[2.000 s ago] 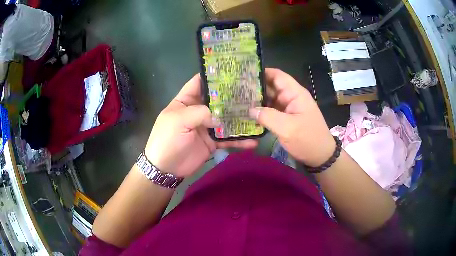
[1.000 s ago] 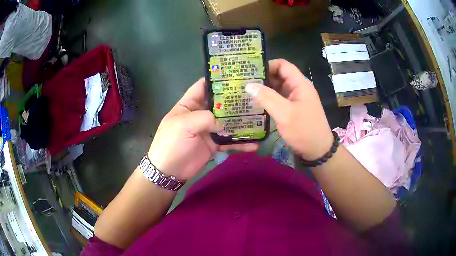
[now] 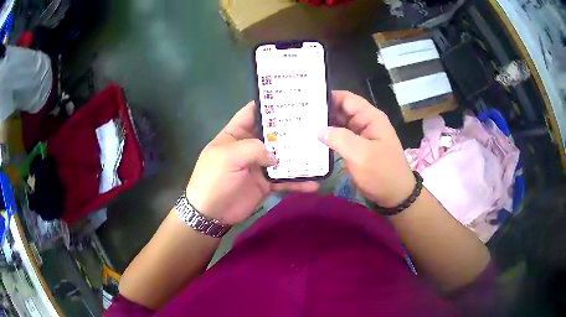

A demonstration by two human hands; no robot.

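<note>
A black-edged smartphone (image 3: 294, 111) is upright in the middle of the view, its screen lit white with a list of rows. My left hand (image 3: 233, 164), with a metal watch at the wrist, holds its lower left side, with the thumb over the lower left of the screen. My right hand (image 3: 369, 148), with a dark bead bracelet, holds its right side, with the thumb at the screen's right edge. The fingers behind the phone are mostly hidden.
A red-lined crate (image 3: 80, 148) with white pieces stands on the green floor (image 3: 180, 62) at left. A carton (image 3: 260, 13) is at the top. A wooden-edged board with white strips (image 3: 422, 86) and a blue tub of pink cloth (image 3: 468, 179) are at right. A person's light sleeve (image 3: 25, 77) shows upper left.
The screen has changed from yellow-green message blocks to a white list. My right thumb has moved off the screen's middle to its right edge. The surroundings have shifted and tilted slightly in view.
</note>
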